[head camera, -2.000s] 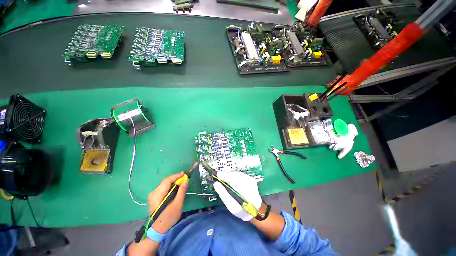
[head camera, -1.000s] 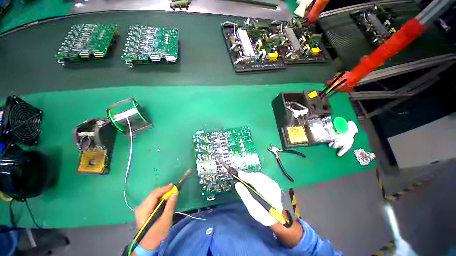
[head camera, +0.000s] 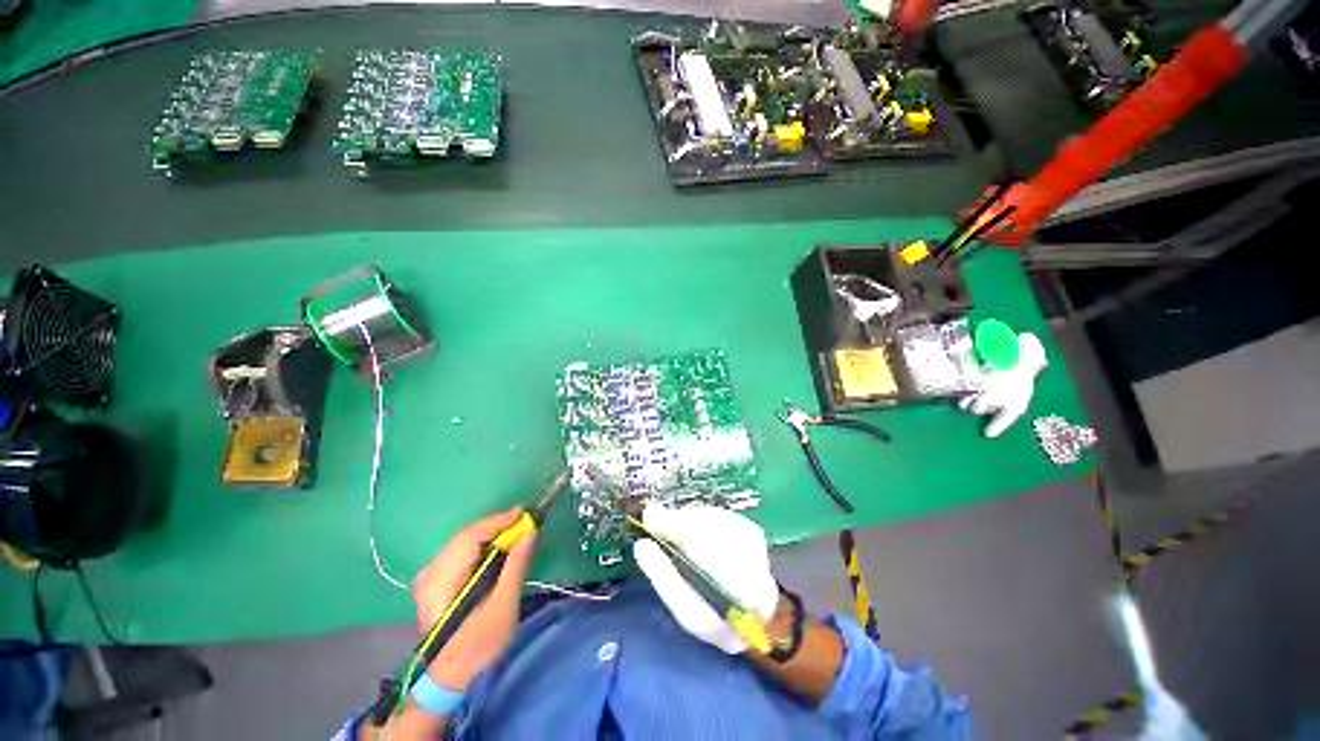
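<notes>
A green circuit board (head camera: 659, 434) lies solder side up on the green mat. My left hand (head camera: 471, 594), bare with a blue wrist band, holds a yellow-and-black soldering iron (head camera: 492, 568), its tip at the board's left edge. My right hand (head camera: 709, 575), in a white glove, holds another soldering iron (head camera: 741, 620), its tip over the lower middle of the board. Whether the tips touch the board is too small to tell. Solder wire (head camera: 375, 478) runs from the reel (head camera: 362, 319) down to my left hand and shows again beyond it.
An iron stand with sponge (head camera: 264, 452) is left, another (head camera: 866, 374) right. Side cutters (head camera: 822, 456), a green-lidded bottle (head camera: 996, 343), a spare glove (head camera: 1009, 391) and small metal parts (head camera: 1064, 439) lie right. The conveyor (head camera: 565, 159) behind carries boards and black trays. Fans (head camera: 65, 340) stand far left.
Since one second ago my left hand has moved right and up, bringing its iron tip to the board. My right hand has moved left, its iron tip now lower on the board.
</notes>
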